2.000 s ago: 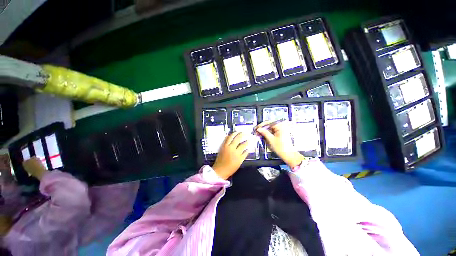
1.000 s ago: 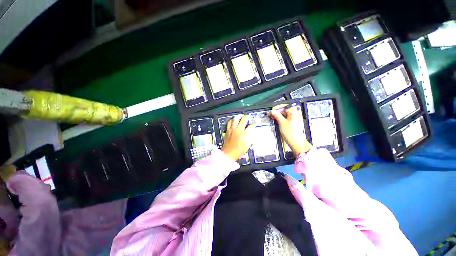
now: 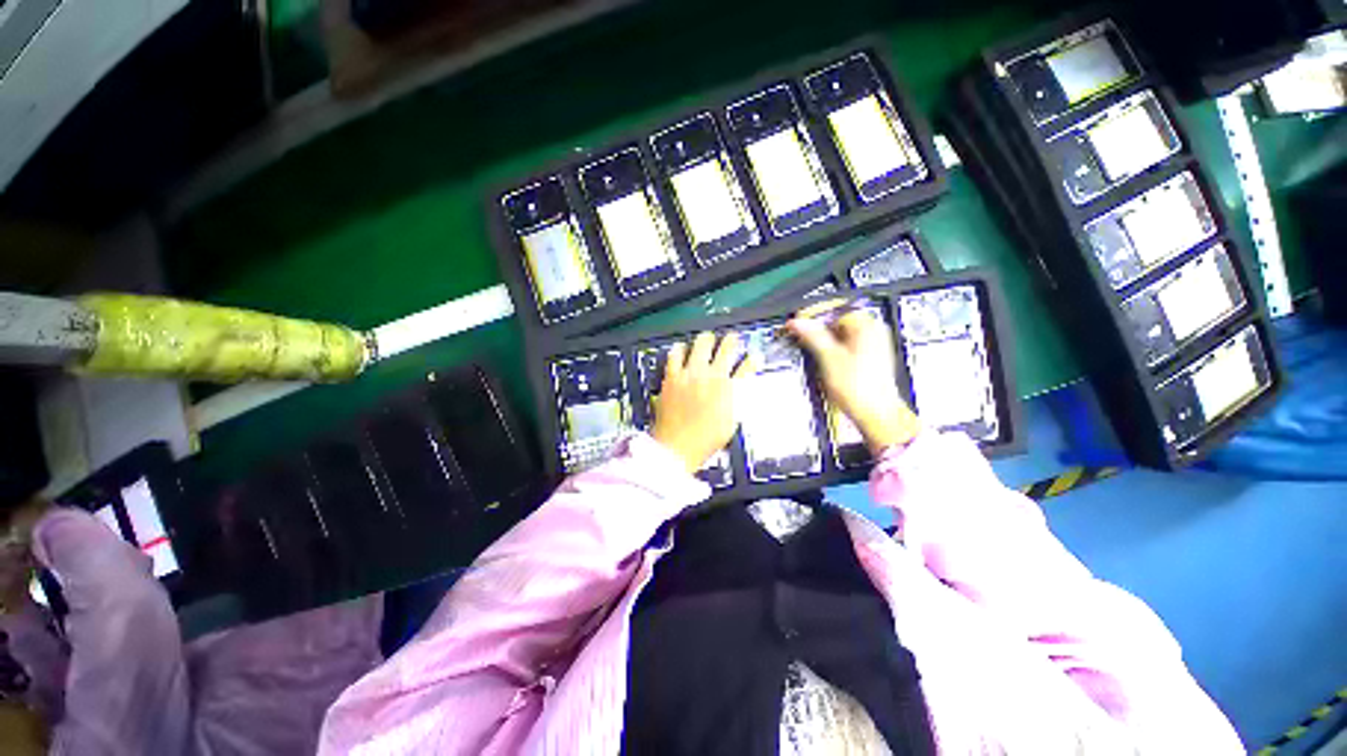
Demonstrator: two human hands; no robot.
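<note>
The near phone tray (image 3: pixel 1006 355) lies in front of me with several open phones in a row. My left hand (image 3: pixel 700 402) rests palm down over the second phone, its fingertips near the top end of the middle phone (image 3: pixel 780 421). My right hand (image 3: pixel 854 369) is over the fourth phone, thumb and fingers pinched at the dark board end of the middle phone. A thin dark tool, seemingly tweezers (image 3: pixel 832 307), shows at its fingertips. A pale sheet with a small grid (image 3: pixel 585 452) lies over the tray's left end.
Another tray of open phones (image 3: pixel 720 266) lies behind, with part of a further one between. Stacked phone trays (image 3: pixel 1154 278) stand at right. A dark tray (image 3: pixel 355 480) lies left. A yellow-wrapped post (image 3: pixel 222 337) juts in from the left. Another person's pink sleeve (image 3: pixel 104 583) is at far left.
Since the earliest frame, both hands have shifted from the second phone's area to the middle phone's board end. Over the last second they barely move. The other person's arm has moved left.
</note>
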